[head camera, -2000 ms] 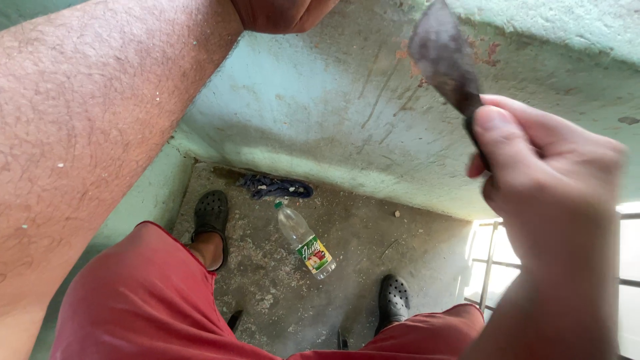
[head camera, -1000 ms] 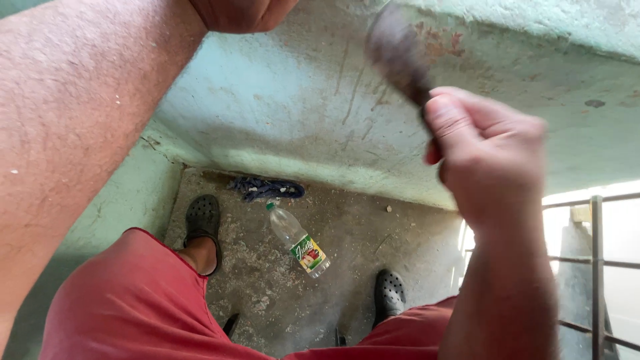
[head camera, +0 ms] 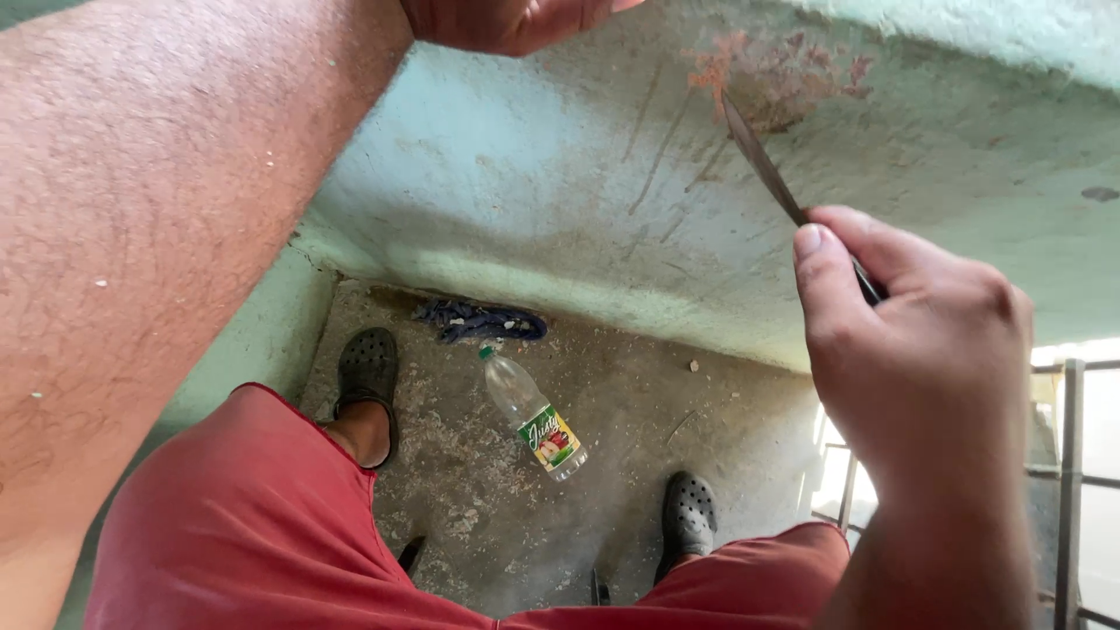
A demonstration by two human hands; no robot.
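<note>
My right hand (head camera: 910,341) grips a dark metal scraper (head camera: 763,162), its blade seen nearly edge-on. The tip lies at a worn patch (head camera: 779,79) on the green painted wall (head camera: 525,157), where reddish and brown material shows; whether it touches is hard to tell. At the top edge is my left hand (head camera: 525,22), cut off by the frame and close to the wall. Its fingers are mostly out of sight, so what it holds or touches cannot be told.
On the concrete floor (head camera: 630,411) lie a clear plastic bottle (head camera: 534,416) with a green cap, a dark blue cloth (head camera: 481,321) and pale flakes. My feet wear dark clogs (head camera: 367,376). Metal bars (head camera: 1069,490) stand at the right.
The scraper has turned from showing its broad face to nearly edge-on, and its tip has come to the worn patch. My left hand remains at the top edge.
</note>
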